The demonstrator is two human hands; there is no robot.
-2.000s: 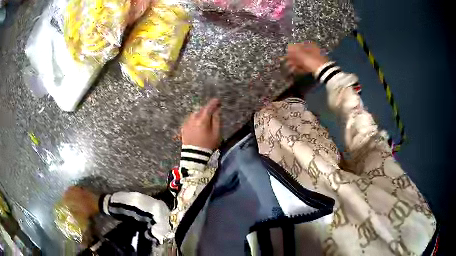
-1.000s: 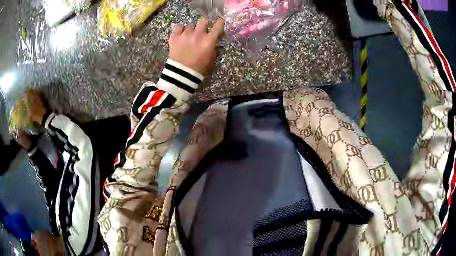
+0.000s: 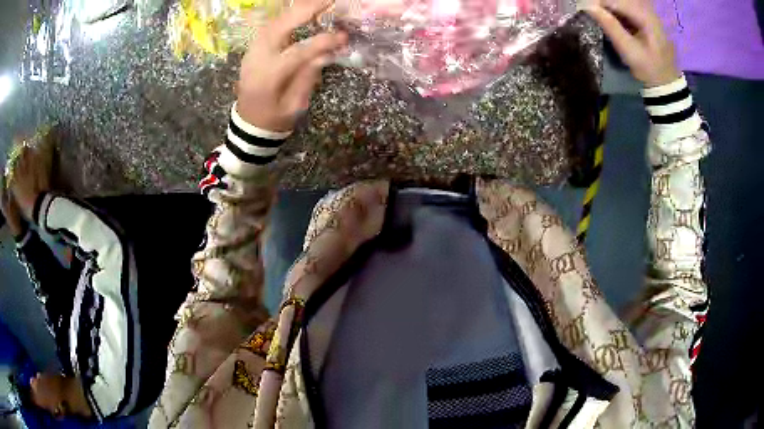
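A clear bag with pink pieces (image 3: 456,54) lies at the top of the view, its upper part cut off by the picture's edge. My left hand (image 3: 285,71) is at the bag's left edge, fingers spread, fingertips against the clear film; whether they grip it cannot be told. My right hand (image 3: 641,38) is at the bag's right edge, its fingertips pinching the film close to the top of the picture.
The speckled table (image 3: 377,126) has its near edge before my jacket. A bag of yellow pieces (image 3: 201,29) lies upper left. A neighbour's hands (image 3: 33,172) are far left. A purple flat item (image 3: 712,38) is upper right. Striped floor tape (image 3: 595,172) runs at right.
My right hand has come into view at the bag's right edge. My left hand has shifted left and shows larger. The pink bag spreads wider and nearer.
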